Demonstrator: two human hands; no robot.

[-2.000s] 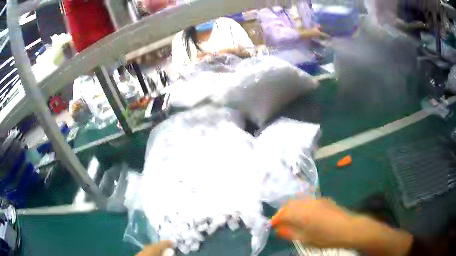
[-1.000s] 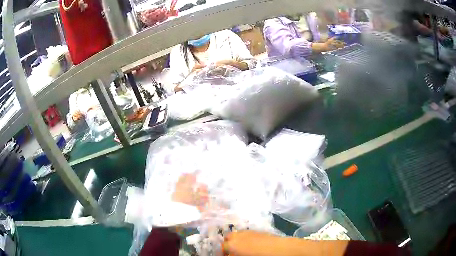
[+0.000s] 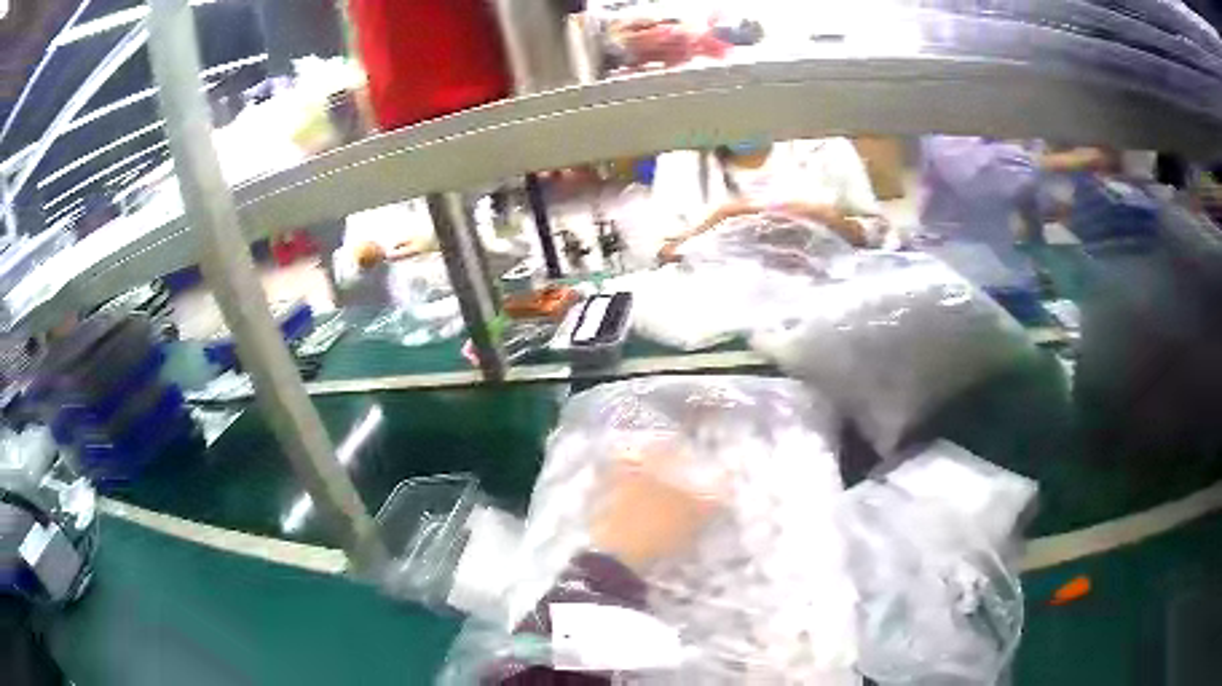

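A large clear poly bag [image 3: 777, 563] full of small white plastic pieces lies open on the green bench in front of me. My left hand [image 3: 654, 509] is inside the bag, a blurred skin-toned patch seen through the plastic. Its dark sleeve [image 3: 590, 596] enters from the bottom edge, with a white patch lying over it. The fingers are hidden, so what they hold does not show. My right hand is out of the picture. A smaller crumpled clear bag [image 3: 931, 590] lies against the large bag's right side.
An orange finger cot [image 3: 1071, 590] lies at right. An empty-looking clear box [image 3: 429, 523] stands left of the bag. Blue crates [image 3: 121, 429] are stacked at far left. A pale upright [image 3: 255, 322] and a shelf beam [image 3: 670, 121] cross the view. A filled bag [image 3: 911, 335] and people are opposite.
The view has swung left, so the bench things sit further right. My left hand stays in the bag. My right hand has left the picture; the phone and right-hand box are no longer in view.
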